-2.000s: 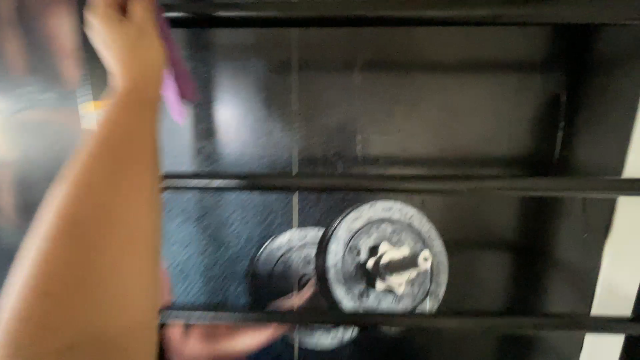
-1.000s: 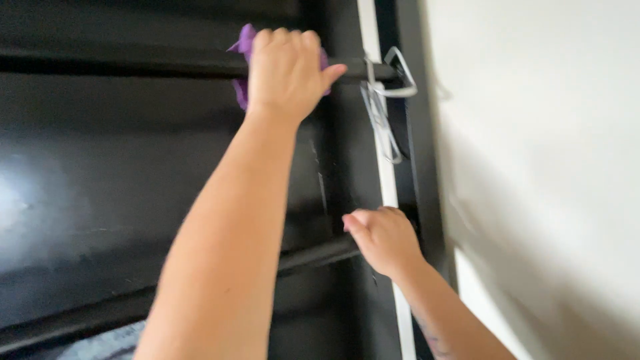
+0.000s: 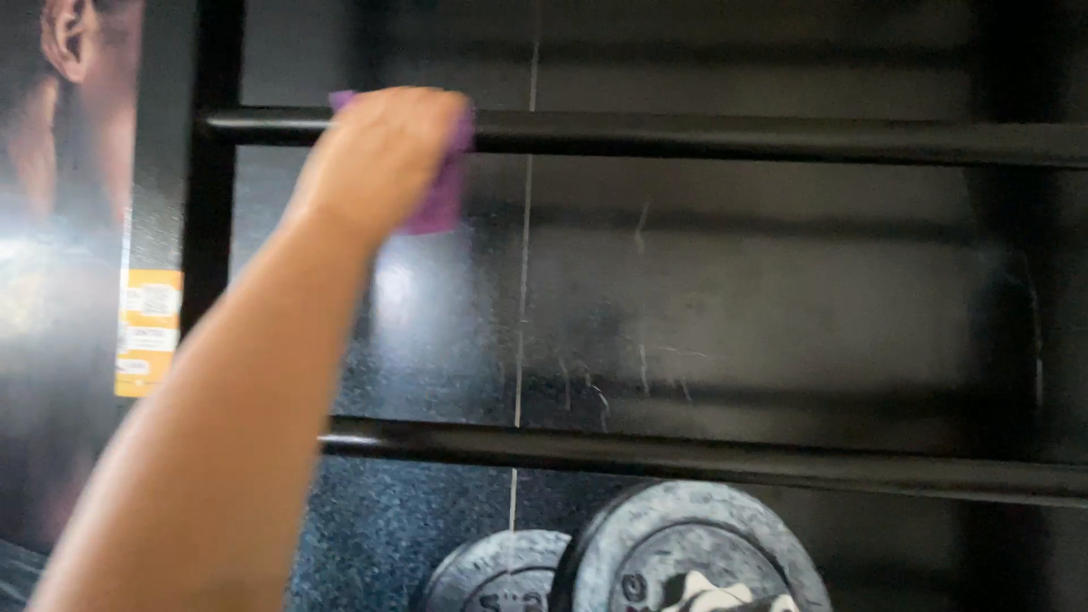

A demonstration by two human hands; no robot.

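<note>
My left hand [image 3: 395,153] reaches up from the lower left, closed around a purple cloth [image 3: 438,200]. Hand and cloth wrap the upper black metal bar [image 3: 697,136] near its left end, close to the black upright [image 3: 212,187]. Part of the cloth hangs down below the bar. A second black bar [image 3: 680,450] runs across lower in the head view, partly hidden at its left by my forearm. My right hand is out of view.
Grey weight plates [image 3: 697,527] of a dumbbell with a star-shaped collar [image 3: 714,595] show below the lower bar. Behind the bars is a scratched dark panel [image 3: 765,297]. An orange printed label [image 3: 149,331] and a glossy printed picture [image 3: 68,212] are at the left.
The view has swung from the rack's right side with the white strap back to its left side. My left hand with the cloth is now by the left upright; my right hand has left view.
</note>
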